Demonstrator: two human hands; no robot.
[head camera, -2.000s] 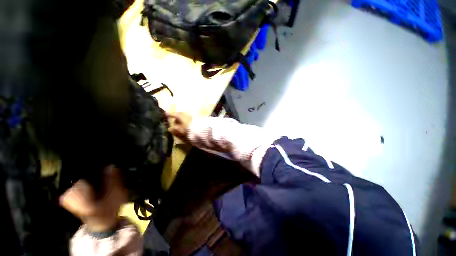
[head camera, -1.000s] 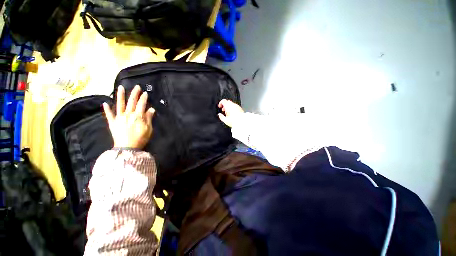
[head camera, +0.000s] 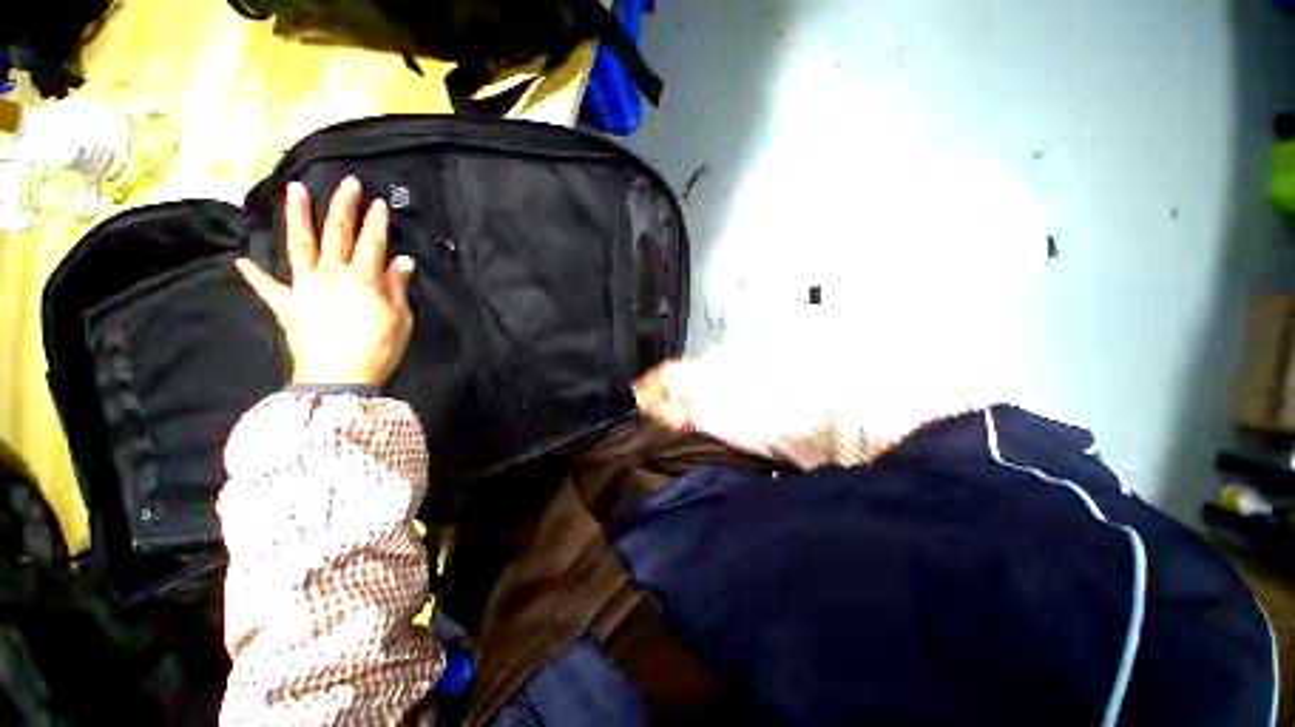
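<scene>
A backpack (head camera: 533, 270) lies unzipped and spread flat, its smooth black lining facing up. Its smaller half (head camera: 192, 362) is at the left, with a black inner panel. My left hand (head camera: 341, 305) lies palm down near the fold between the halves, fingers spread, holding nothing. My right hand (head camera: 665, 395) is at the lower right edge of the backpack, beside the apron. It touches the edge, but it is small and washed out by glare, so its grip is unclear. The bag's outer face is hidden beneath.
More dark bags (head camera: 440, 29) lie at the top of the yellowish wooden table (head camera: 199, 71). Clear, crinkled material (head camera: 93, 156) is at the upper left. Another dark bag (head camera: 29, 540) is at the left edge. The brown apron (head camera: 547, 554) meets the backpack's near side. Pale floor (head camera: 1136, 270) is at the right.
The open backpack appears further left and higher in view. My left hand stays spread on the lining. My right hand is lower along the bag's right edge, nearer the apron.
</scene>
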